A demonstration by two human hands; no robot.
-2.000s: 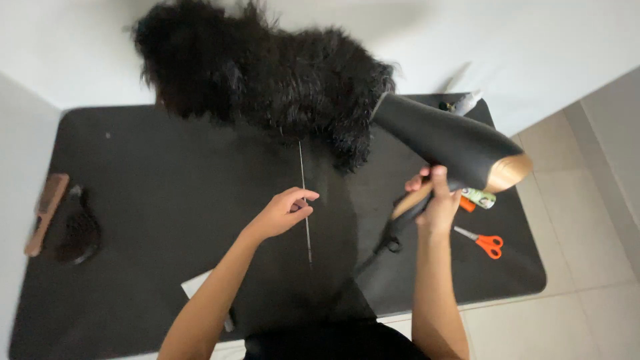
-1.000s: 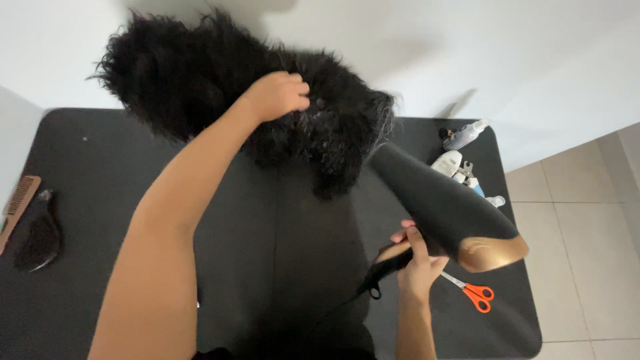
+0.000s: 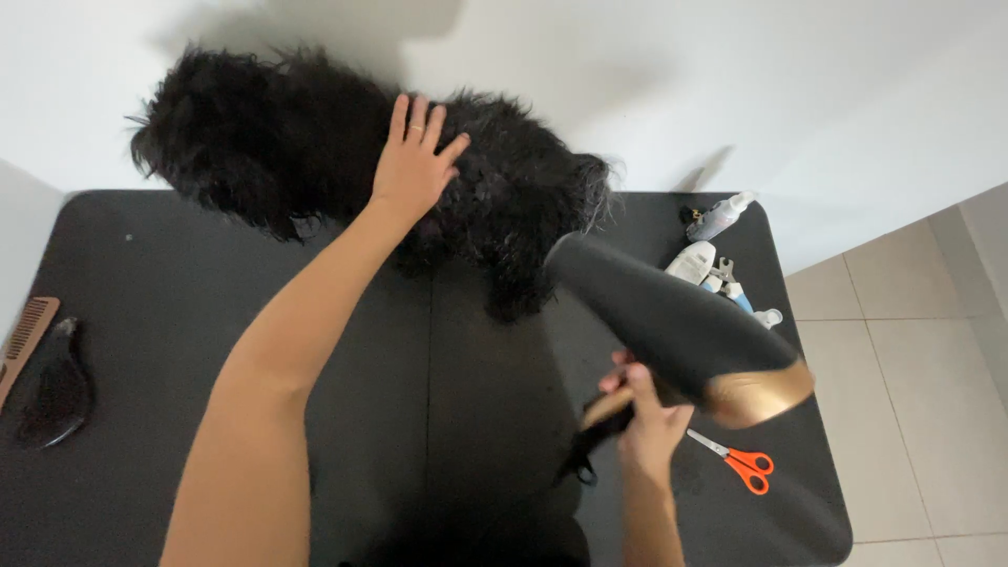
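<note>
A black, shaggy-coated dog [image 3: 504,181] stands side-on at the far edge of a black table, its head end to the left. Spread across its back lies my left hand [image 3: 413,161], fingers apart and a thin ring on one finger. In my right hand [image 3: 650,409] is the handle of a black and gold hair dryer [image 3: 669,315], whose nozzle points up and left at the dog's hindquarters. The dog's fur looks partly clumped on its flank. My right fingers are partly hidden behind the dryer.
Orange-handled scissors [image 3: 748,465] lie right of my right hand. Behind the dryer are a spray bottle [image 3: 720,216], a white device [image 3: 693,262] and blue-handled nail clippers [image 3: 728,283]. A comb [image 3: 27,339] and a dark brush [image 3: 59,390] lie at the left of the black table [image 3: 370,441]. A white wall [image 3: 669,79] rises behind.
My left hand has moved from a thin cord over the table up onto the dog's back, where its fingers are now spread. My right hand keeps hold of the dryer.
</note>
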